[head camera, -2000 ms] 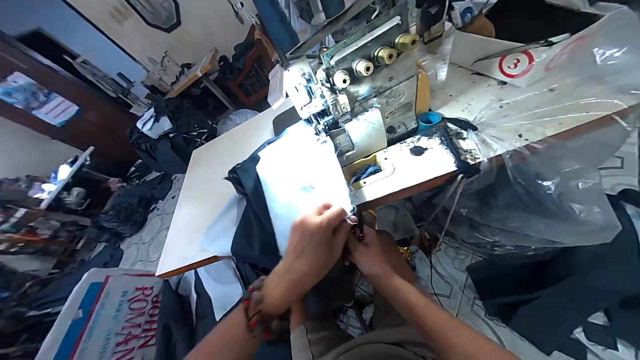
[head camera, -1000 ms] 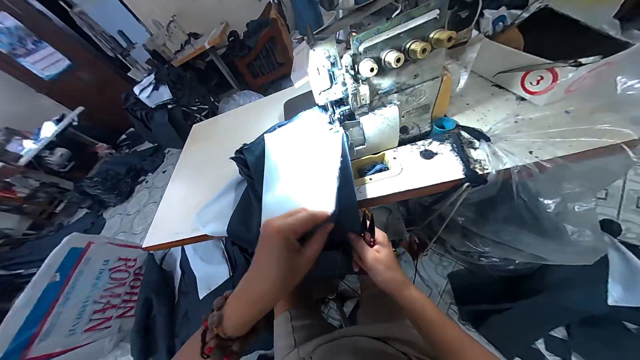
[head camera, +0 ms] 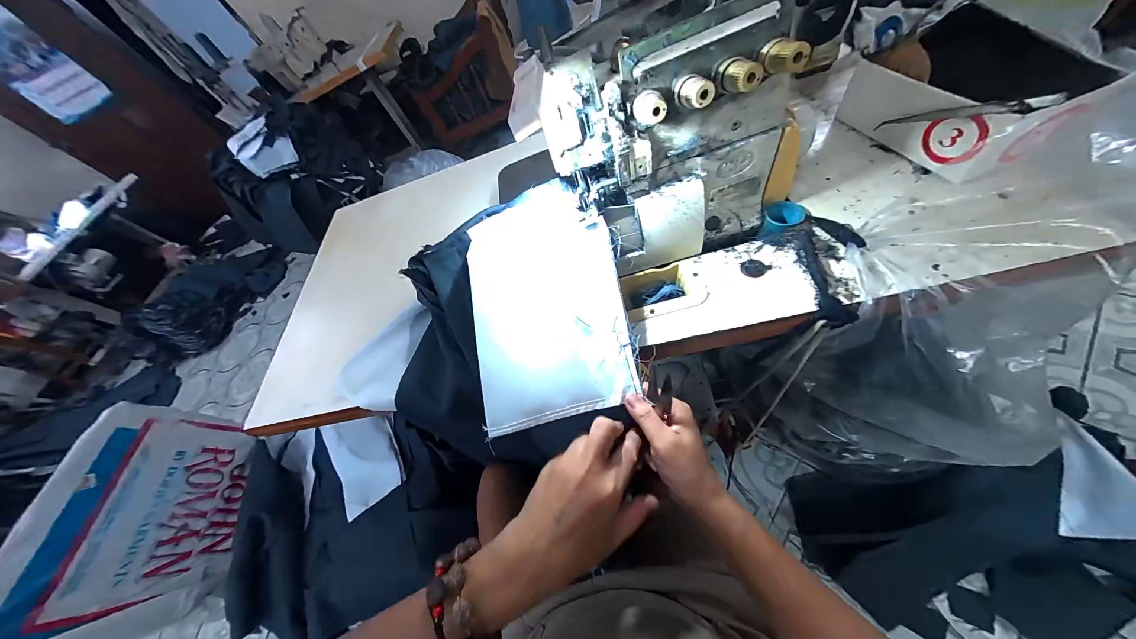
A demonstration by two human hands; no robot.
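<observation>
A white fabric panel [head camera: 550, 328] with a stitched lower edge lies over dark cloth [head camera: 435, 355], its upper end at the needle area of an overlock sewing machine [head camera: 701, 151]. My left hand [head camera: 590, 479], with a beaded bracelet at the wrist, has its curled fingers at the dark cloth just below the white panel. My right hand [head camera: 674, 444] pinches the panel's lower right corner between thumb and finger. It also holds small dark thread snips [head camera: 665, 397], whose tips point up from the fingers. Loose threads hang along the panel's right edge.
The pale tabletop [head camera: 355, 266] extends left of the machine. A recess [head camera: 652, 288] with thread scraps and a blue cup [head camera: 784, 216] are at its right. Clear plastic sheeting [head camera: 941, 382] hangs over the right edge. A printed sack [head camera: 133, 524] and dark cloth pieces [head camera: 923, 524] lie lower down.
The white panel's stitched lower edge now shows, where my left hand lay near it one second ago. My left hand has moved down off the panel, closer to my right hand.
</observation>
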